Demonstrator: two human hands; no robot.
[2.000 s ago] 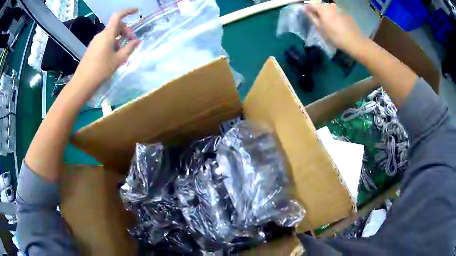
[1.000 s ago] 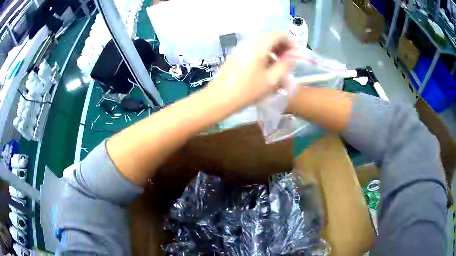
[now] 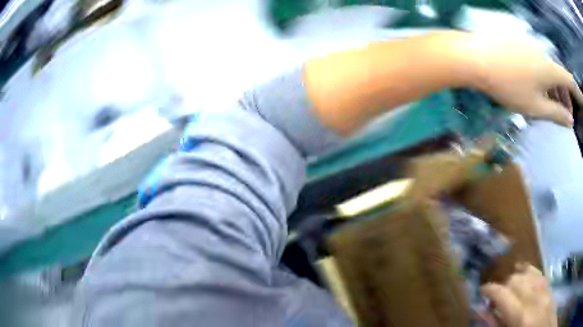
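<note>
The picture is strongly blurred. My left arm reaches across the view, and my left hand (image 3: 546, 92) is near the upper right edge, with thumb and fingers apart and nothing clearly seen in it. The brown carton (image 3: 390, 262) is at the lower right with its flaps raised. Shiny bagged black parts (image 3: 473, 236) show inside it. My right hand (image 3: 521, 297) is low at the right, over the carton's side, cut by the bottom edge; its grip is unclear.
A green bench edge (image 3: 383, 134) runs slantwise behind the carton. Large white blurred shapes (image 3: 211, 38), possibly boxes, fill the upper left. A pale surface (image 3: 559, 172) lies right of the carton. My sleeve covers much of the lower left.
The view has swung away from the rack and dome-like units. The carton now shows at the lower right. My hands have parted, and the clear bag is no longer seen between them.
</note>
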